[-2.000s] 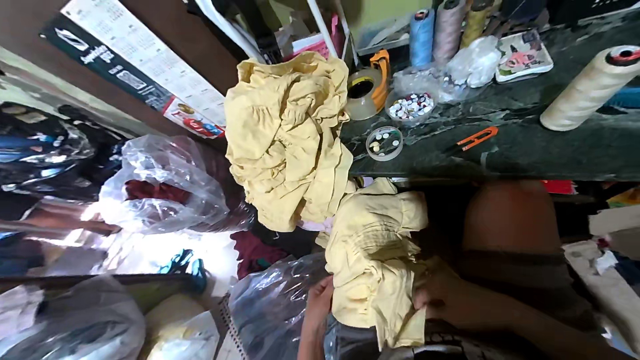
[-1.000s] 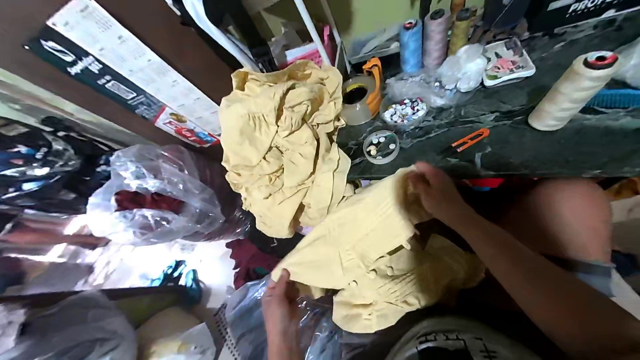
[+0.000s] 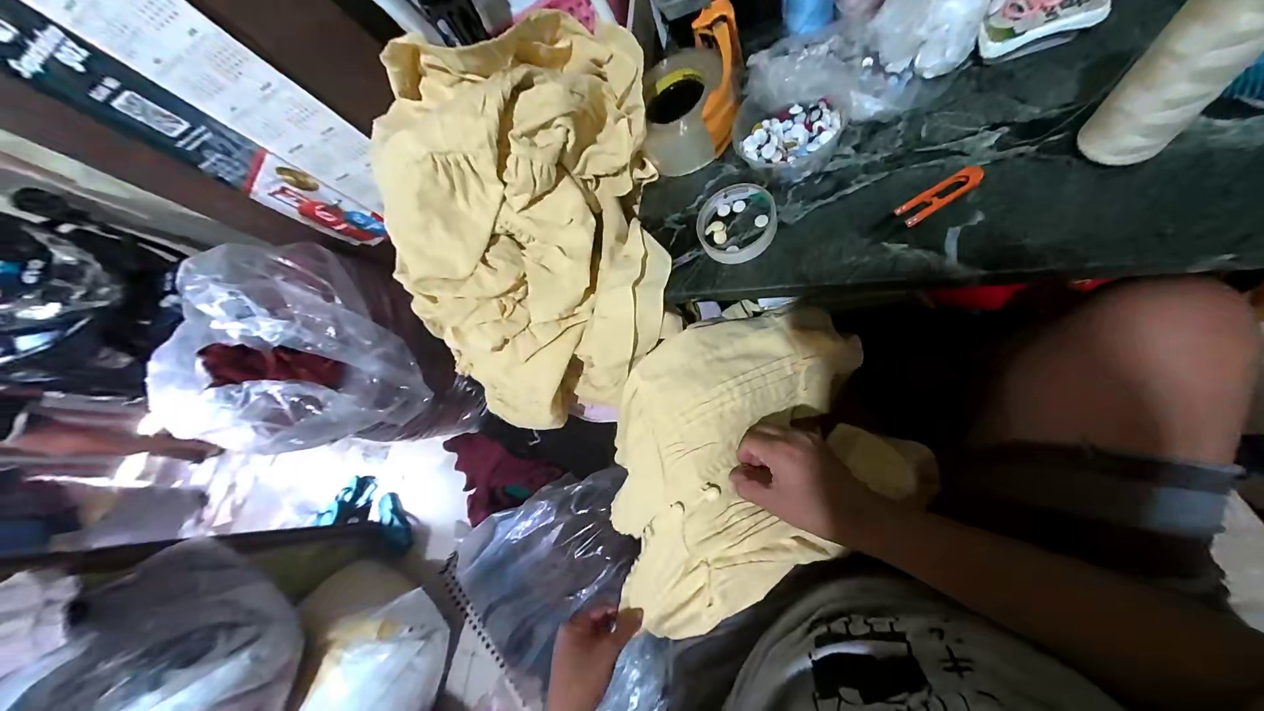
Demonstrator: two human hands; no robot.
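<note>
A yellow gathered garment (image 3: 706, 434) with small buttons lies across my lap. My right hand (image 3: 790, 479) rests on its middle with curled fingers; whether they pinch the cloth cannot be made out. At the garment's lower edge my left hand (image 3: 597, 637) has its fingertips at the hem, seemingly holding it. A heap of more yellow garments (image 3: 513, 217) hangs over the left end of the dark marble table. Near that heap a small round clear dish (image 3: 737, 223) holds several buttons. An orange thread snipper (image 3: 938, 196) lies to the right of the dish.
On the dark marble table (image 3: 1066, 212) stand a tape roll (image 3: 681, 109) with an orange dispenser, a tub of buttons (image 3: 790, 133) and a large cream thread cone (image 3: 1170, 84). Clear plastic bags (image 3: 286, 346) with cloth lie at the left and below. A wall calendar (image 3: 267, 89) is at upper left.
The garment was stretched between my hands a second ago; now it lies lower and looser. My right hand has moved from its upper edge down onto its middle. The view has moved nearer.
</note>
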